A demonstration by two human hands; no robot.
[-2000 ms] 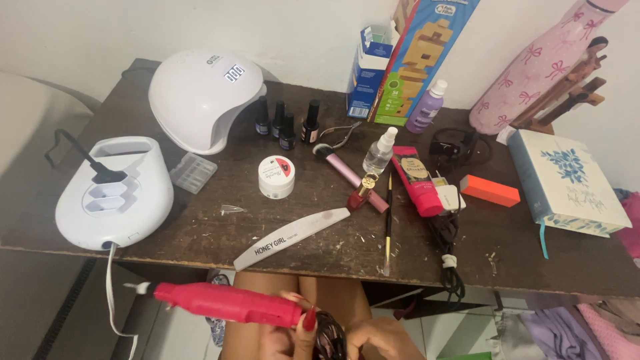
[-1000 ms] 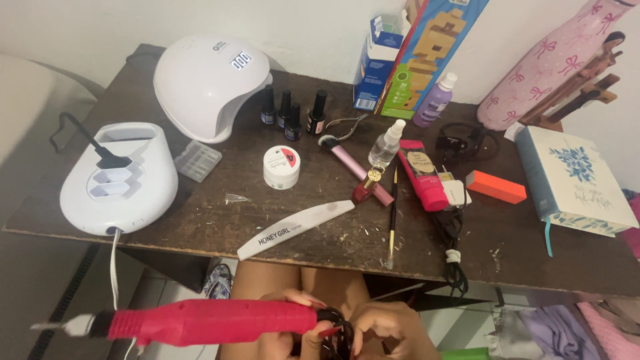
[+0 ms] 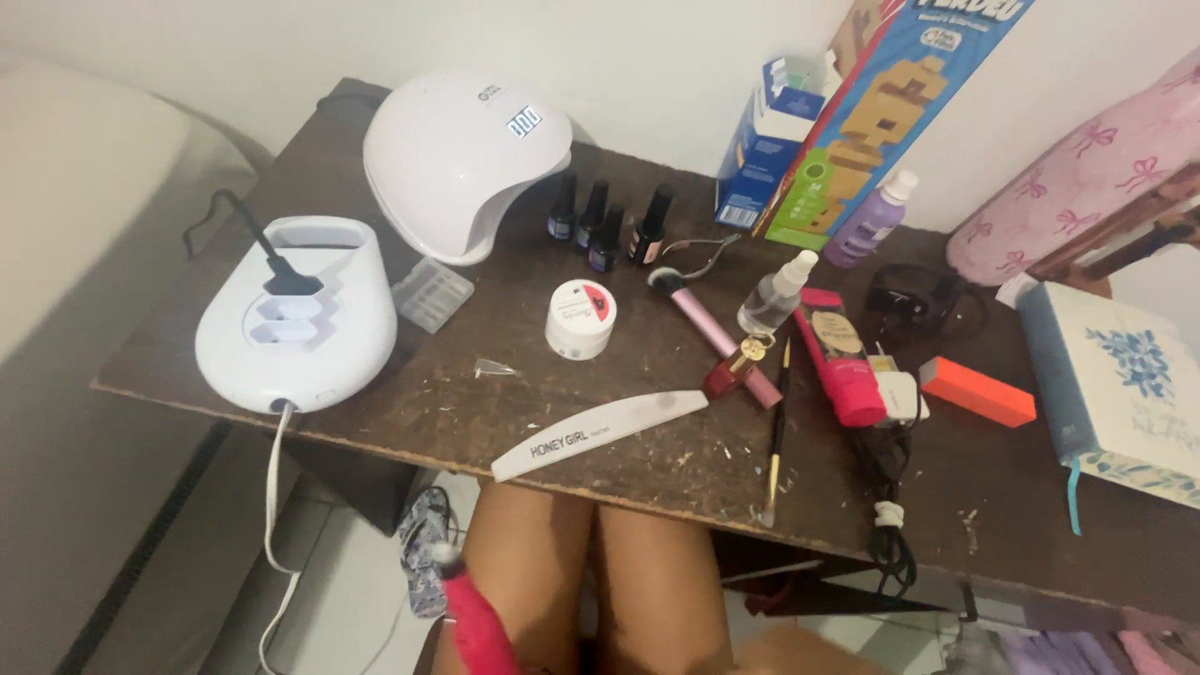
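Note:
The pink electric nail drill points up from the bottom edge, over my lap; the hand end of it is cut off. Neither of my hands can be made out, though some bare skin shows at the bottom right of my knees. On the dark wooden table lie a curved white nail file, a thin brush, a pink-handled brush and a dark red polish bottle. A white round jar, a clear spray bottle and several black-capped polish bottles stand behind them.
A white nail lamp stands at the back left, near a white multi-socket unit with a cable hanging over the edge. Rightward are a pink tube, an orange buffer block, a bundled black cord and a box-like book.
Both hands, which were at the dark cord over my lap, have left the view. The drill has turned from lying sideways to pointing upward, lower in view.

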